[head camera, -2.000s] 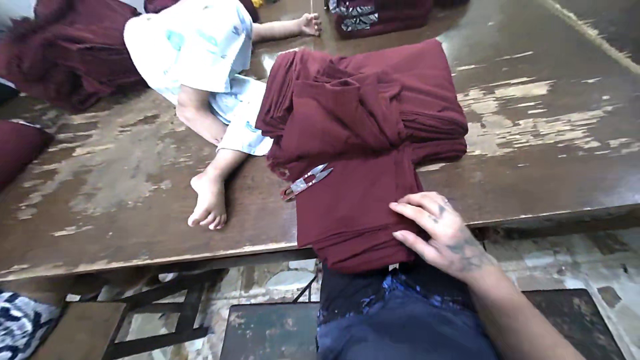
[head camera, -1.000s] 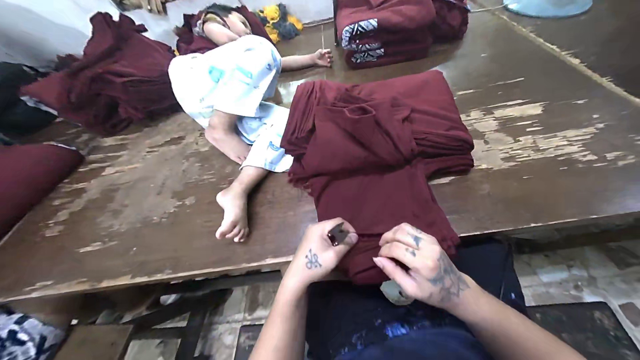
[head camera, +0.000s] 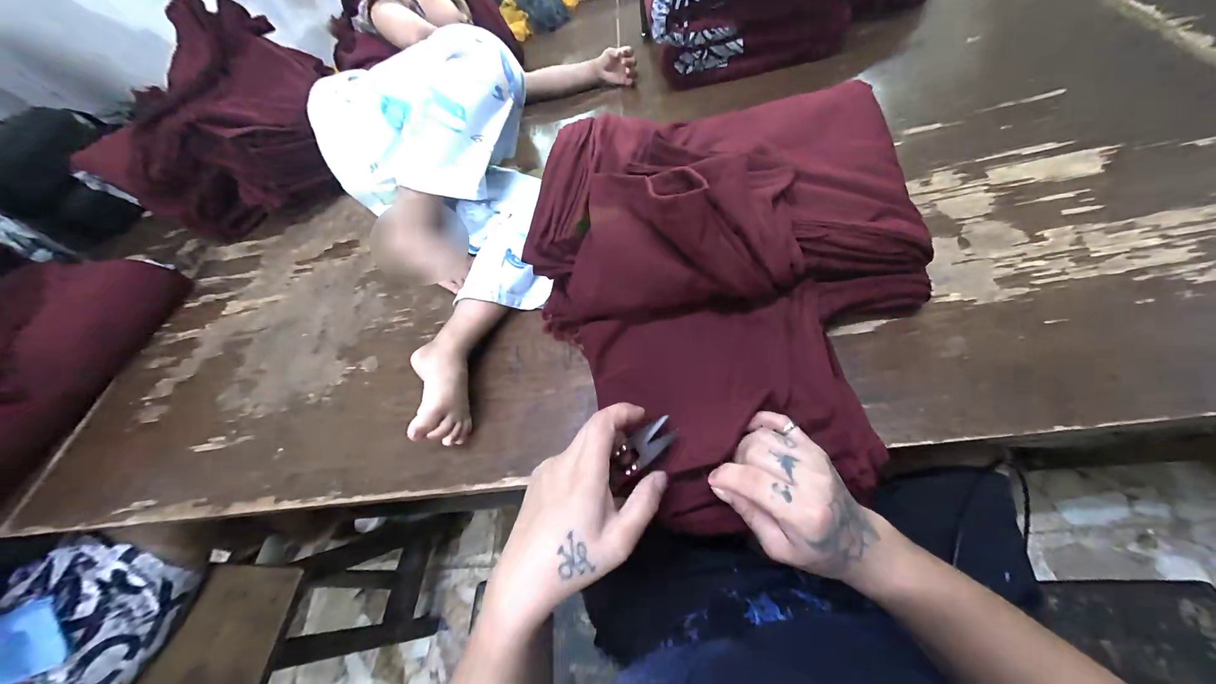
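Observation:
My left hand (head camera: 589, 503) is closed around a pair of thread snips (head camera: 648, 445), whose pointed blades stand apart and face up and right. The snips are just over the near part of a maroon garment (head camera: 703, 370) that hangs at the table's front edge. To the right, my right hand (head camera: 798, 484) pinches the same cloth between thumb and fingers. Beyond both hands, a thick folded stack of maroon cloth (head camera: 855, 190) lies on the worn wooden table.
A small child (head camera: 446, 123) in white patterned clothes lies on the table (head camera: 285, 342), one bare foot near the front edge and legs against the stack. More maroon cloth (head camera: 228, 123) is heaped at the left, and a folded bundle (head camera: 760, 38) sits at the back.
The snips lay on the cloth two seconds ago and are now in my left hand, which has come into view. My right hand has gone from resting on the cloth to pinching it.

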